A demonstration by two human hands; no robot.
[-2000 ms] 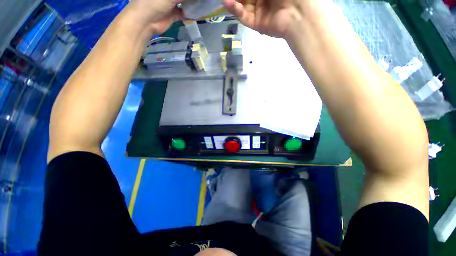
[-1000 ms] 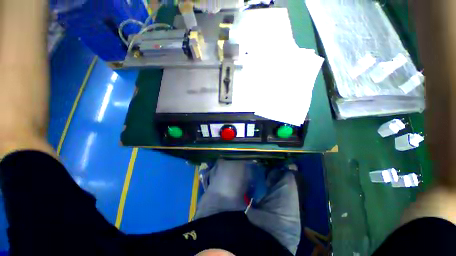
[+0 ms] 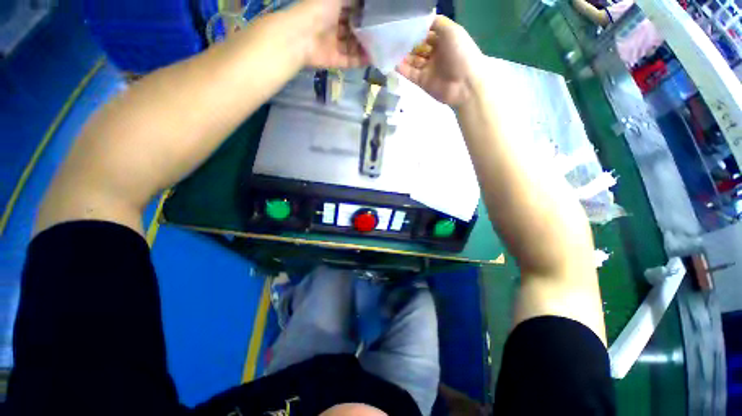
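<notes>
A thin white film sheet [image 3: 396, 41] hangs in a folded point below the grey metal horn [image 3: 396, 8] at the top of the view. My left hand [image 3: 332, 39] holds the film's left side, its fingertips partly hidden. My right hand [image 3: 443, 65] has its fingers curled at the film's right edge. The slotted clamp bar [image 3: 373, 146] stands below on the machine base plate [image 3: 309, 138], with brass-coloured fixture parts [image 3: 373, 99] behind it, partly covered by the film and hands.
White paper [image 3: 443, 146] covers the base's right side. Two green buttons [image 3: 277, 209] flank a red button [image 3: 364, 219] on the front panel. A clear bag [image 3: 561, 110] and a long white strip [image 3: 648, 317] lie at right. Another person's arm [image 3: 589, 11] shows at top right.
Both hands, at the picture's sides a second ago, are now together at the film below the horn. The view has turned, showing more of the workbench at right.
</notes>
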